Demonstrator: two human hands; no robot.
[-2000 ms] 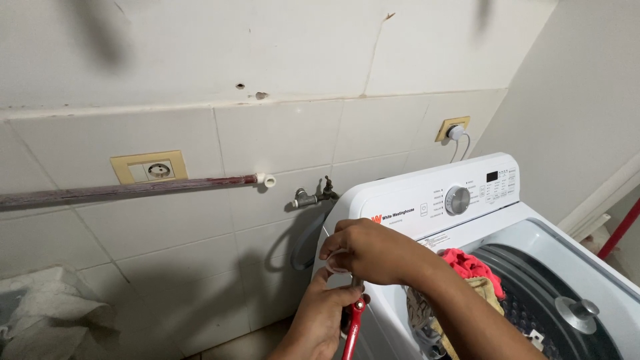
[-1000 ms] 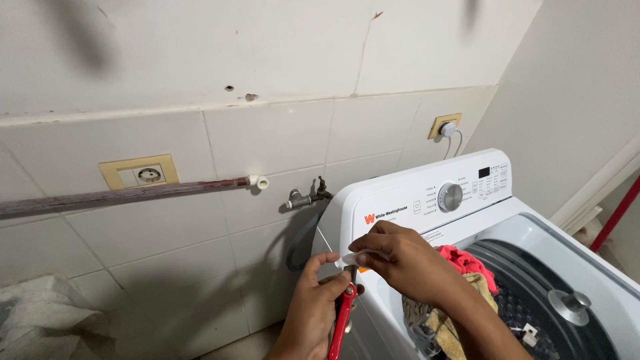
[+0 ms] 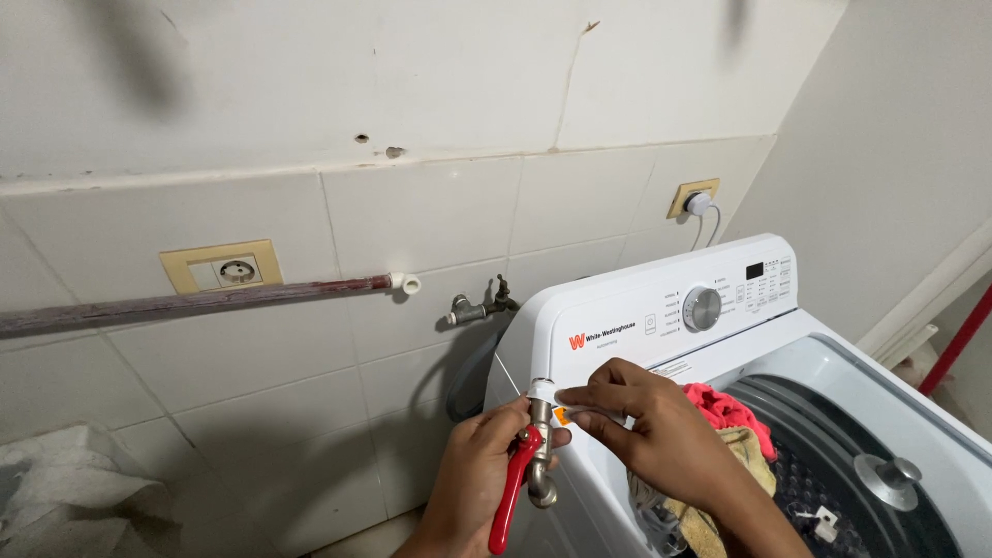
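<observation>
My left hand (image 3: 492,449) holds a metal ball-valve tap (image 3: 540,442) upright, its curved spout at the bottom and its long red lever (image 3: 511,496) pointing down. White tape (image 3: 544,390) is wrapped around the tap's upper end. The fingers of my right hand (image 3: 635,418) pinch a strand or end of white material at that wrap; part of it is hidden by the fingers. Both hands are beside the front left corner of a white White-Westinghouse washing machine (image 3: 608,302).
Clothes (image 3: 728,418) lie in the washer's open tub. On the tiled wall are a brown pipe with a white elbow (image 3: 407,284), a metal tap fitting (image 3: 473,310), a socket (image 3: 236,270) and a second socket with a plug (image 3: 697,203). White crumpled material (image 3: 70,496) is at lower left.
Two seconds ago both hands were close together and covered the tap's upper end. My right hand has moved right from it, and the taped end and the tap's body now show.
</observation>
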